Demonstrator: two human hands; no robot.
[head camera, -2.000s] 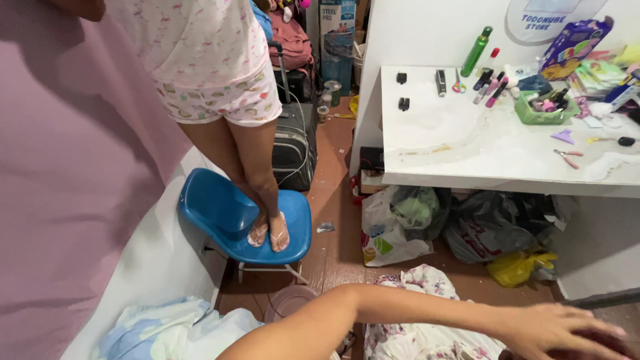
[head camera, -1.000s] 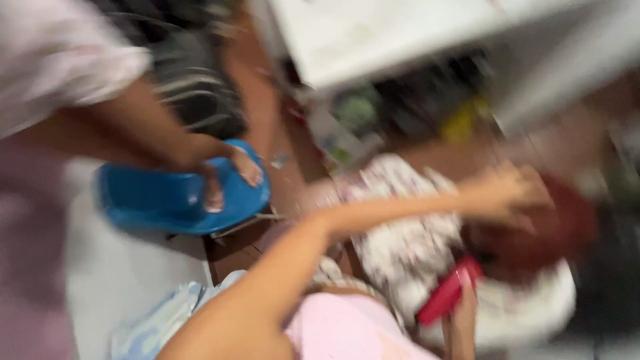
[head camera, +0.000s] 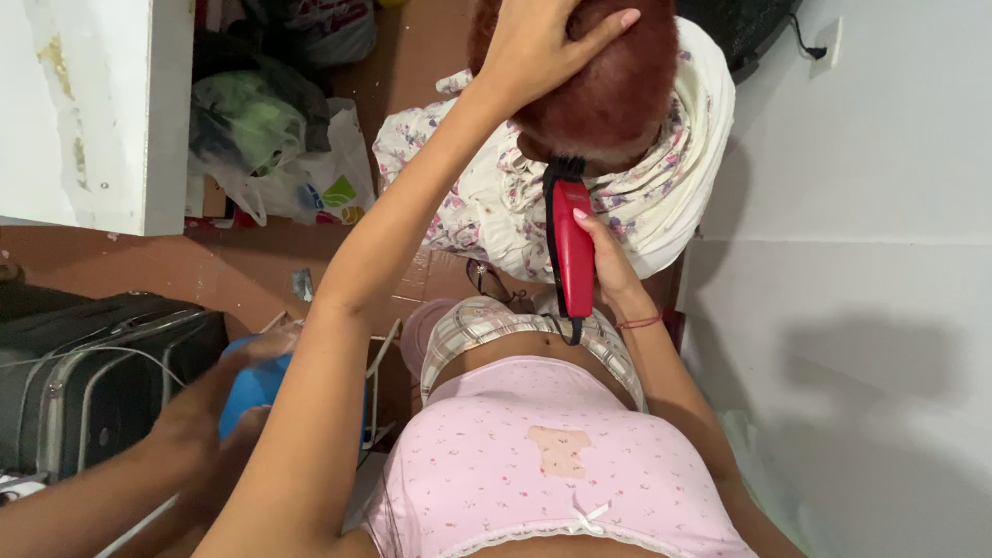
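Observation:
My left hand (head camera: 542, 46) rests on the short reddish hair of a seated person's head (head camera: 612, 85), fingers spread and the thumb lying across it. My right hand (head camera: 612, 260) holds a red and black corded hair clipper (head camera: 575, 248) upright, thumb on its red side. A black comb guard (head camera: 566, 167) on the clipper's end touches the lower edge of the hair. Around the person's neck and shoulders lies a white floral cloth (head camera: 496, 209). The clipper's cord hangs down by my waist. The person's face is not visible.
At the left, another person's feet and legs (head camera: 186, 426) are on a blue chair (head camera: 252, 387). A black suitcase (head camera: 116, 372) stands beside it. Plastic bags (head camera: 263, 132) lie under a white table (head camera: 167, 116). A grey wall (head camera: 852, 194) with an outlet is on the right.
The view has turned strongly toward the cloth-draped person. The red clipper, in my right hand a second ago too, now meets the edge of the hair. My left hand stays on the head.

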